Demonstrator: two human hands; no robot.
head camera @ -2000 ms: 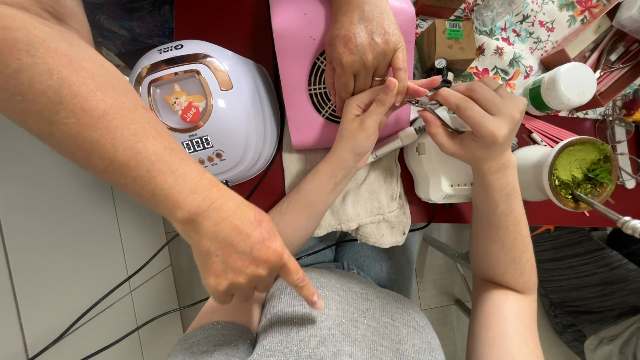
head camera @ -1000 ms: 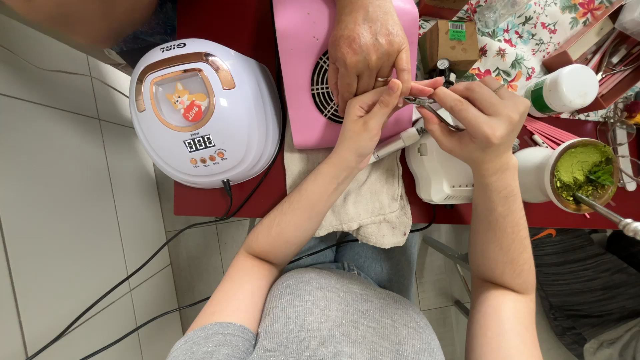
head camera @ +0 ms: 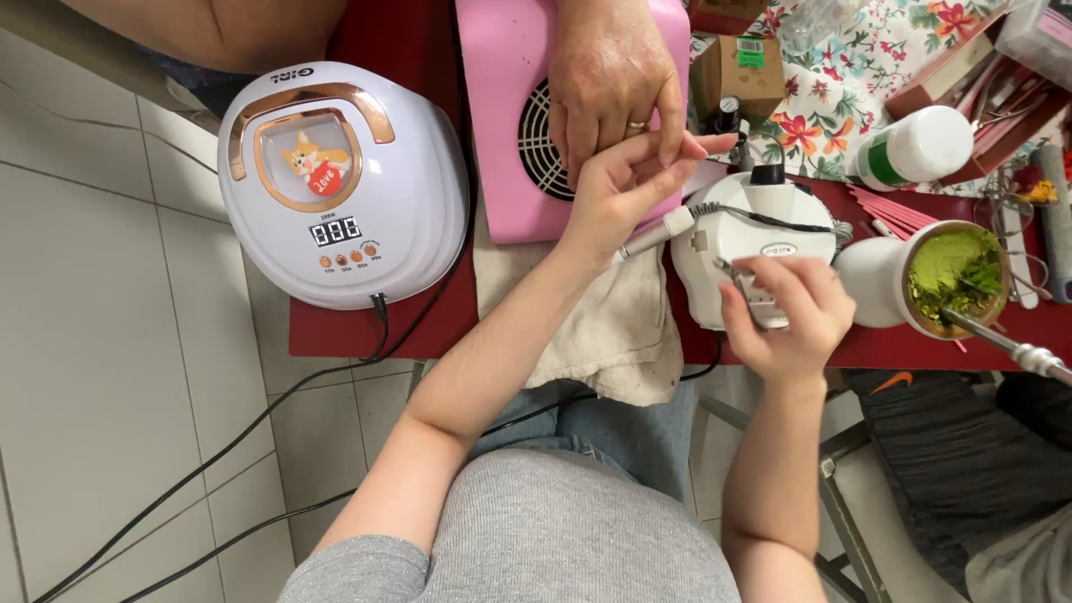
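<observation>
My left hand (head camera: pixel 624 188) holds a finger of another person's hand (head camera: pixel 615 79), which wears a ring and rests over the pink nail dust collector (head camera: pixel 502 184) with its round black grille. Metal cuticle nippers (head camera: pixel 741 289) are in my right hand (head camera: pixel 791 314), above the white nail drill unit (head camera: pixel 699 280). The drill's handpiece (head camera: pixel 657 237) lies beside my left wrist, on the collector's right. Beneath my left forearm hangs a beige cloth (head camera: pixel 620 335) over the table edge. The white nail lamp (head camera: pixel 402 209) sits to the left, its display lit.
A mate gourd (head camera: pixel 871 280) with green herb and a metal straw (head camera: pixel 997 339) stands at the right, near a white bottle (head camera: pixel 930 146), pink sticks (head camera: pixel 896 211) and a small cardboard box (head camera: pixel 745 79). Black cables (head camera: pixel 251 431) run from the lamp toward the floor.
My right hand has moved down and away from the other person's fingers, with the nippers. The other person's second arm, across the left side two seconds ago, is withdrawn.
</observation>
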